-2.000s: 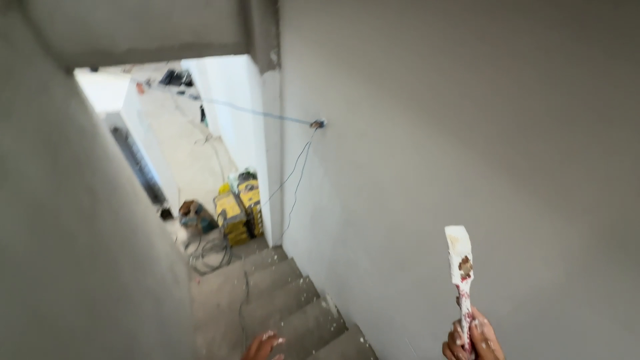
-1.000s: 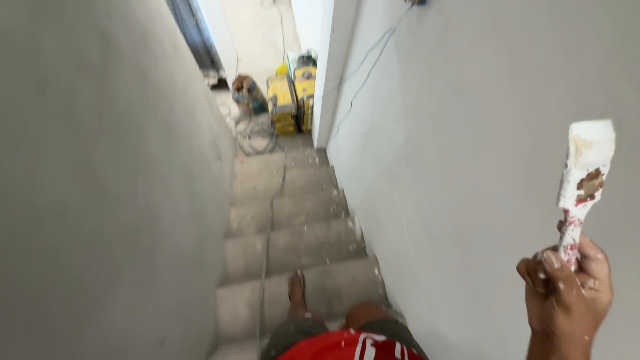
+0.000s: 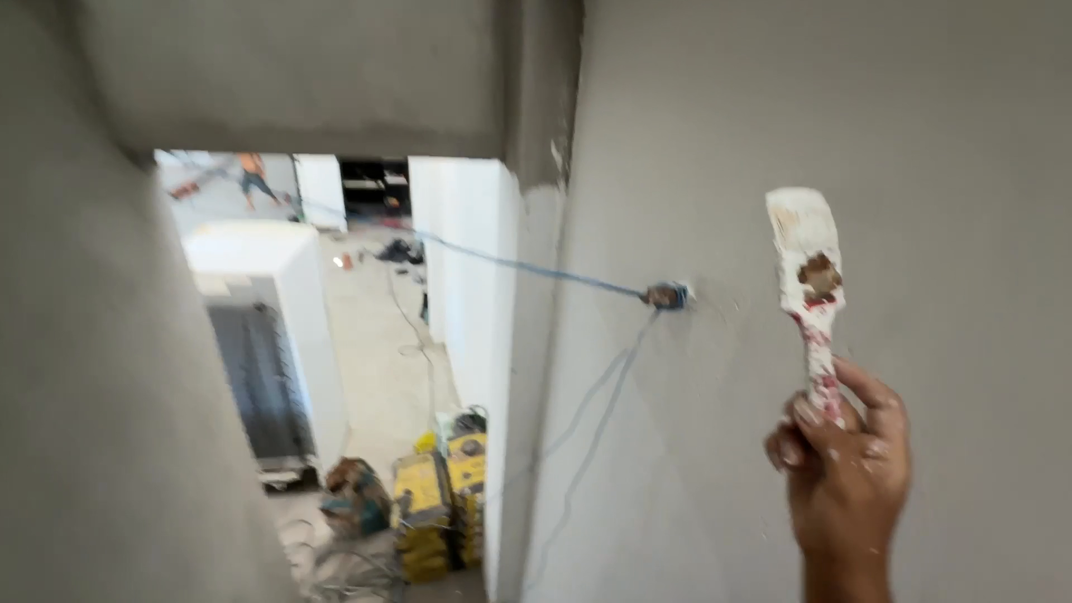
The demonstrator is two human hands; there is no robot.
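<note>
My right hand (image 3: 854, 469), specked with white paint, grips the handle of a paintbrush (image 3: 816, 268) at the right of the head view. The brush stands bristles up, coated in white paint, with a brown patch below the bristles and red stains on the handle. Behind it is the grey wall (image 3: 703, 435). To the left of the brush, a blue cable (image 3: 536, 268) runs from a wall box (image 3: 667, 295), and thinner wires hang below the box. My left hand is out of the frame.
Through the opening lie yellow cases (image 3: 421, 494), a brown and teal sack (image 3: 356, 496) and loose cables (image 3: 352, 569) on the floor. A white partition (image 3: 314, 335) stands beyond the left wall (image 3: 109, 402). Far off, a person (image 3: 253, 177) is partly visible.
The view has swung up from the stairs, which showed my foot a second ago. My left hand, at the bottom edge two seconds ago, is out of view. The brush stays in my right hand.
</note>
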